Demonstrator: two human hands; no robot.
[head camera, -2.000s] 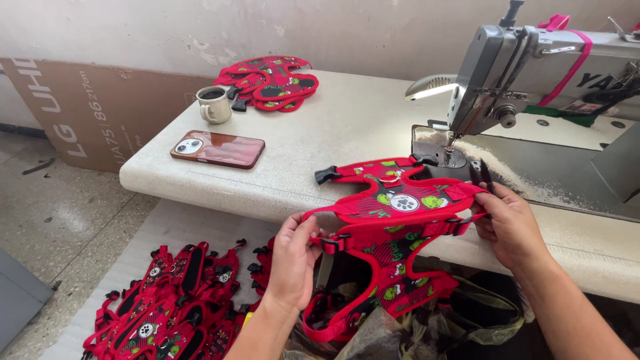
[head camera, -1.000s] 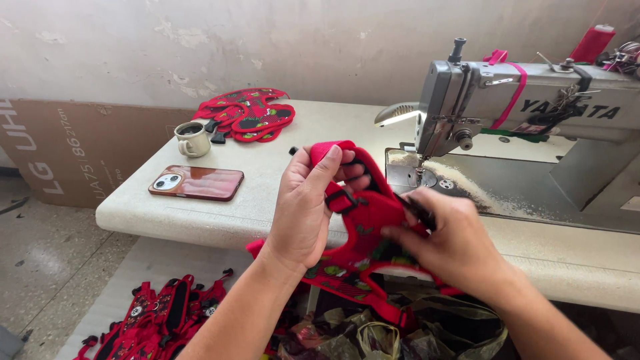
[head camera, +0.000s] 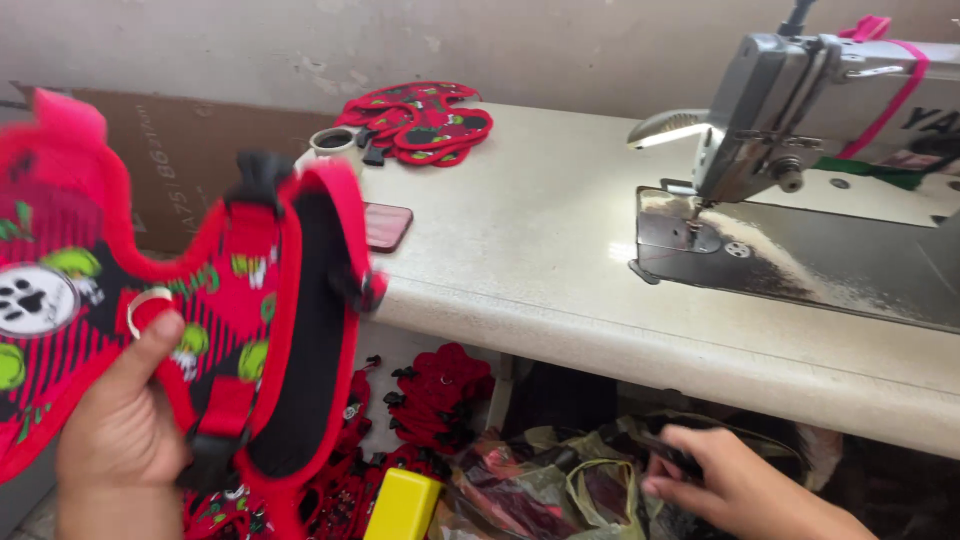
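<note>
My left hand (head camera: 131, 420) holds up a red printed pet harness (head camera: 217, 300) at the left, close to the camera, its thumb by a metal D-ring. The harness has black plastic buckles, a white paw-print patch and a black lining. Low at the right, my right hand (head camera: 697, 472) grips a small dark tool (head camera: 679, 456), its kind not clear, over a plastic bag of scraps (head camera: 555, 480). On the table lie more red harness pieces (head camera: 427, 124). An industrial sewing machine (head camera: 795, 120) stands at the right, its needle over the plate, with no harness under it.
A mug (head camera: 334, 142) and a phone (head camera: 388, 227), partly hidden by the harness, are on the white table (head camera: 525, 225). Below its front edge are piled red harnesses (head camera: 439, 390) and a yellow object (head camera: 403, 506). A cardboard box (head camera: 180, 157) leans on the wall.
My left hand has carried the harness from the table's front edge to the left, close to the camera. My right hand has let go of it and moved down below the table edge.
</note>
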